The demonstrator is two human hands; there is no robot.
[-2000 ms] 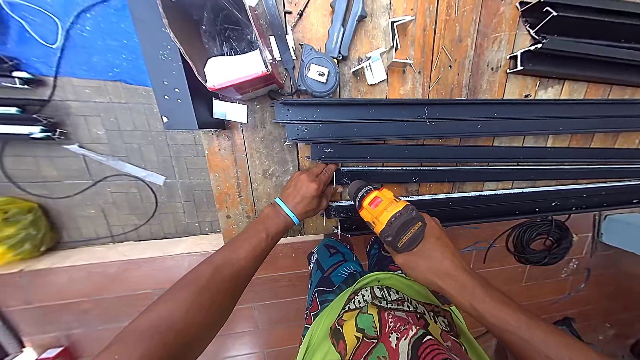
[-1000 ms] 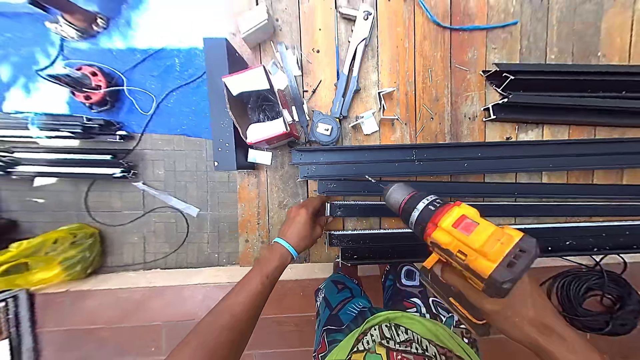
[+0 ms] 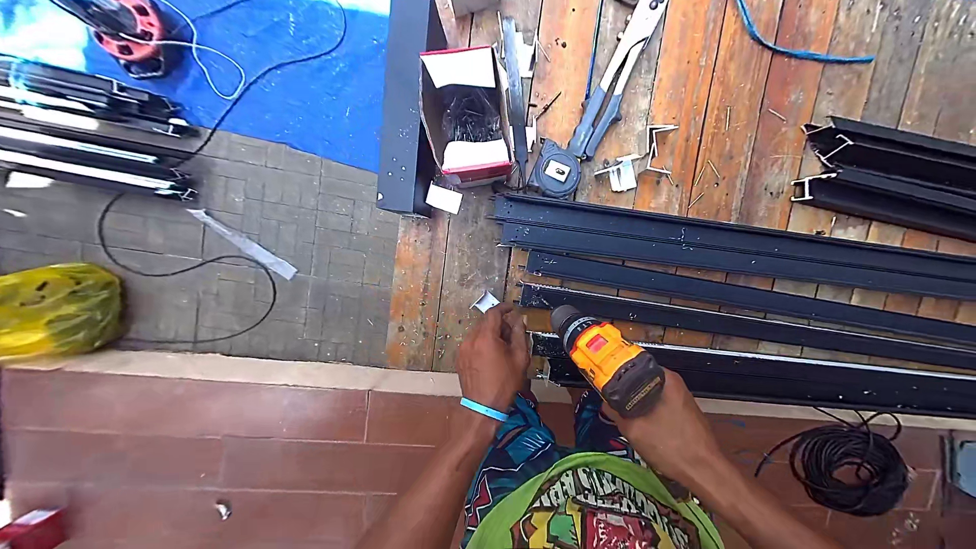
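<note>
My left hand pinches a small metal bracket just left of the ends of the dark metal profiles. In my right hand is a yellow and black cordless drill; its chuck points up and left, over the end of a narrow black profile. Nearest my body lies a thicker black profile, partly under the drill. Farther off are another narrow profile and a wide dark one, side by side on wooden boards. The drill's tip is hard to make out.
Beyond the profiles lie a tape measure, a hand riveter, small metal brackets and an open box of dark fasteners. More black profiles rest at right, above a coiled black cable. A yellow bag sits at left.
My left hand has come away from the profile end and now holds a small bracket. The drill, raised to the right one second ago, now points up and left near the profile ends.
</note>
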